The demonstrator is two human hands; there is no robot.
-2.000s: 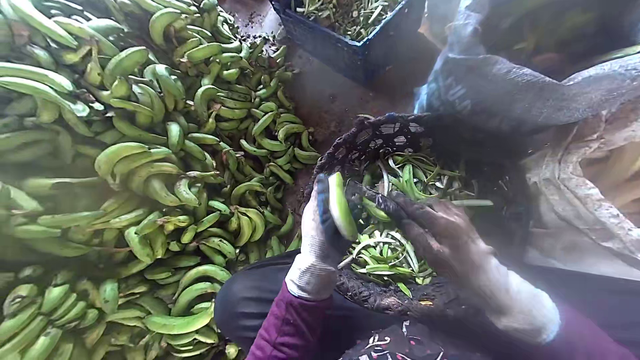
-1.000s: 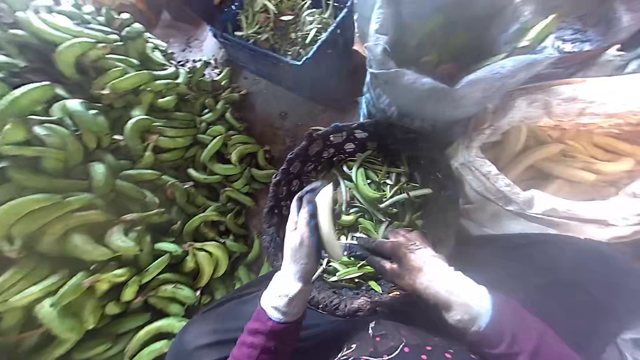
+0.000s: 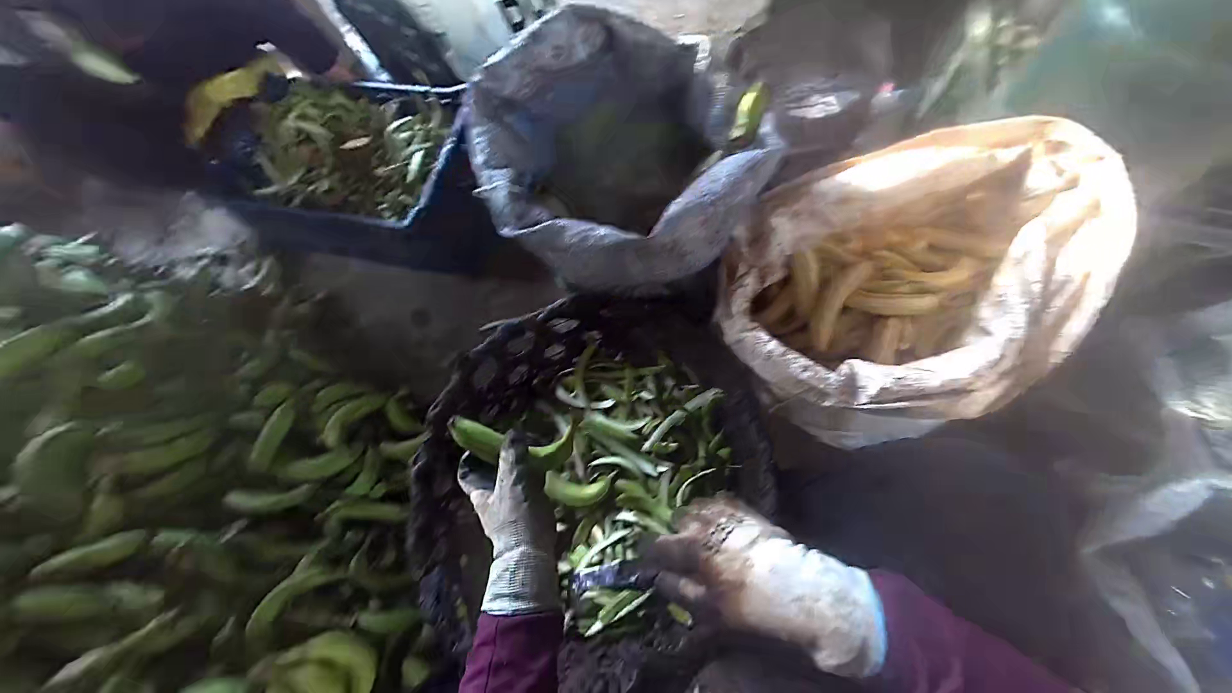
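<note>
My left hand point(image 3: 510, 496), in a dirty white knit glove, grips a green unpeeled banana or plantain point(image 3: 478, 438) over the left side of a dark woven basket point(image 3: 448, 520). Green peel strips point(image 3: 626, 443) fill much of the basket. My right hand point(image 3: 722, 568), gloved and stained dark, is at the basket's lower right with its fingers closed around a small tool with a bluish part point(image 3: 606, 576); its blade cannot be made out.
A large pile of green bananas or plantains point(image 3: 318, 467) covers the floor at left. Beyond the basket stand a blue crate point(image 3: 414, 226) of peels, an open grey sack point(image 3: 616, 250) and a whitish sack point(image 3: 1068, 279) holding peeled fruit.
The pale peeled fruit in my left hand one second ago is gone from it, and a green unpeeled one is there now. My hands have moved apart. The view has shifted towards the sacks.
</note>
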